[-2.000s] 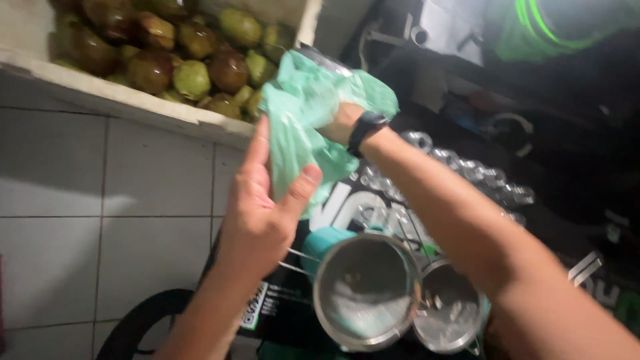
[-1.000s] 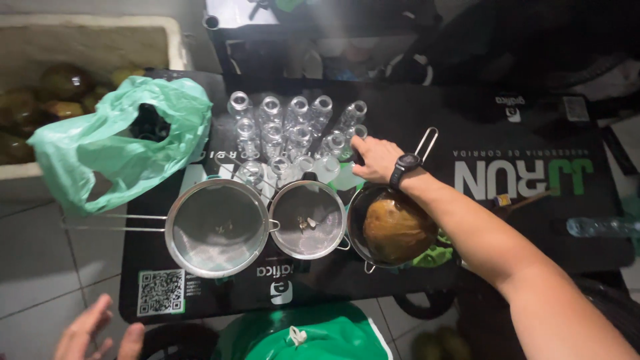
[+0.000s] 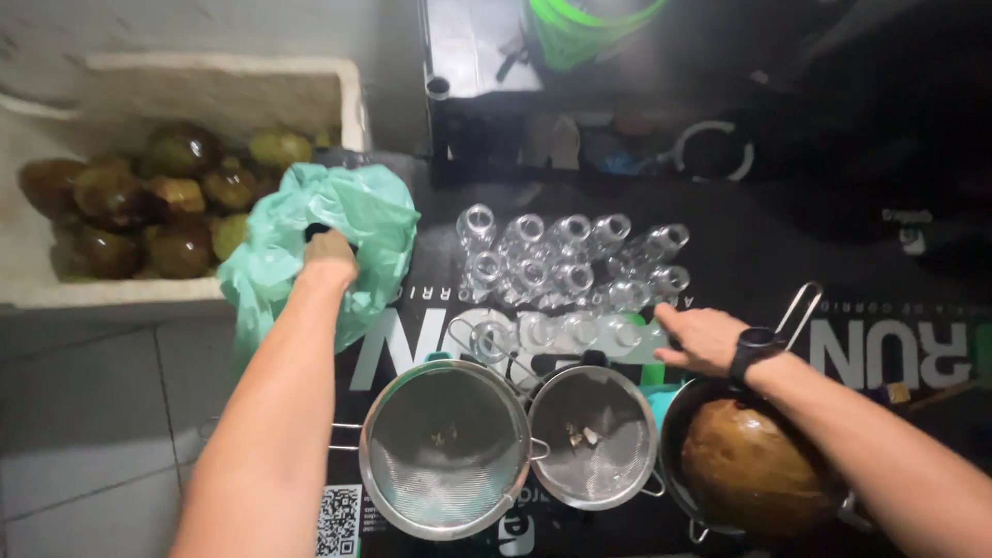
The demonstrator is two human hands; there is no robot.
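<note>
My left hand [image 3: 332, 256] reaches down into the mouth of a green plastic bag [image 3: 380, 225]; its fingers are hidden there. My right hand [image 3: 701, 337], with a black watch on the wrist, is beside clear plastic bottles [image 3: 573, 232] that stand uncapped in rows. Its fingertips are near the front row, and whether they touch a bottle I cannot tell. Below stand a large metal mesh strainer [image 3: 446, 465] and a smaller mesh strainer [image 3: 593, 457], each with small pale bits in it. A brown coconut [image 3: 748, 465] sits in a dark round vessel under my right forearm.
A white foam box [image 3: 147, 291] at the left holds several green and brown coconuts [image 3: 186, 147]. The black printed table cover [image 3: 876, 271] lies under the bottles and strainers. A bright green rim [image 3: 597, 19] shows at the back. Wire handles stick out from the strainers.
My left hand, near the bottom left corner a second ago, is now inside the green bag. My right hand stays near the bottles, its fingers now beside the front row.
</note>
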